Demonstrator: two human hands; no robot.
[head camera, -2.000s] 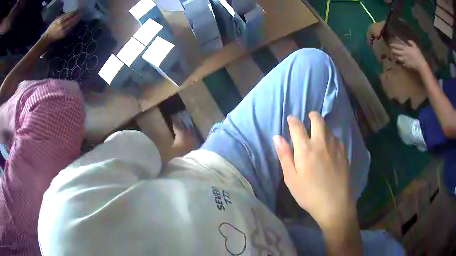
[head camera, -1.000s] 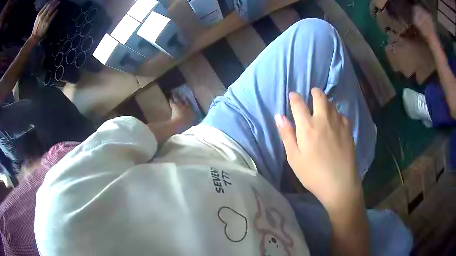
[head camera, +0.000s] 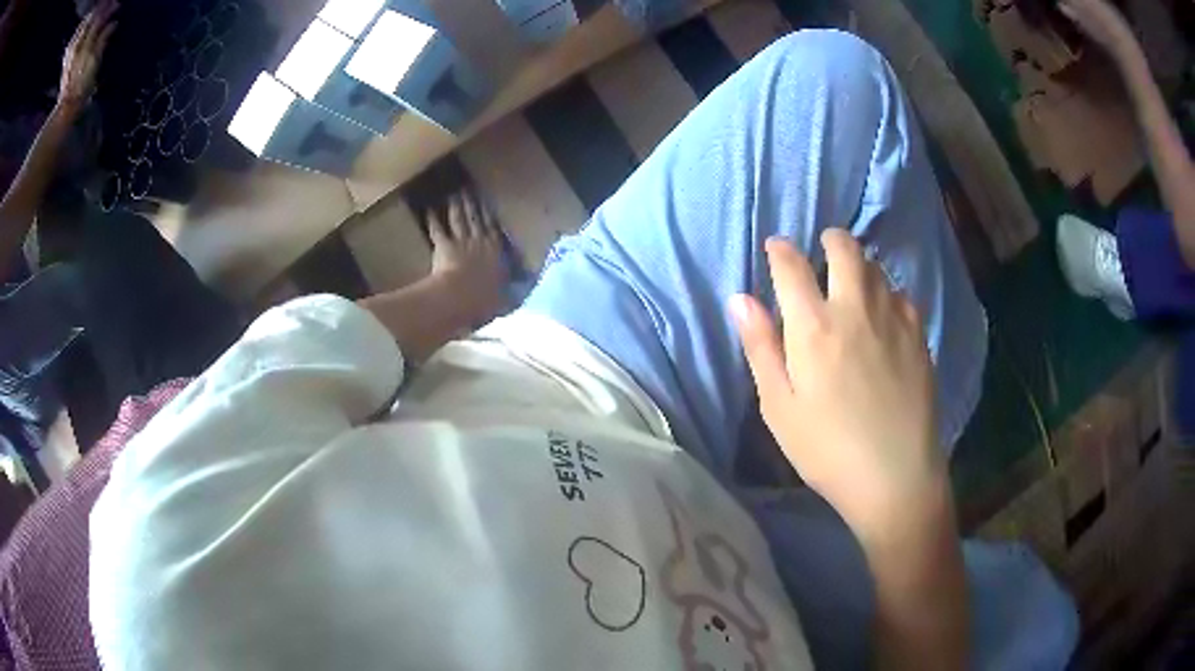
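My left hand (head camera: 465, 249) is low over the wooden slats (head camera: 531, 171), fingers apart. A small pale blue thing (head camera: 516, 278) shows beside it, mostly hidden; I cannot tell what it is or whether the hand touches it. My right hand (head camera: 845, 374) rests over my blue trouser leg, empty, with fingers slightly bent and apart. Several pale blue cartons with closed white tops (head camera: 393, 55) stand in a cluster at upper left, on brown cardboard (head camera: 531, 89). More pale blue cartons (head camera: 540, 16) are cut off by the top edge.
Dark round items (head camera: 164, 118) lie left of the cartons, beside another person's hand (head camera: 85, 53). A person in checked cloth sits at lower left. At upper right another person's forearm (head camera: 1147, 105) reaches over brown cardboard (head camera: 1081, 112) on the green floor.
The view has shifted, so the cartons sit higher in the picture. My left hand's fingers are now spread, and the pale blue thing by them shows less. My right hand stays over my leg.
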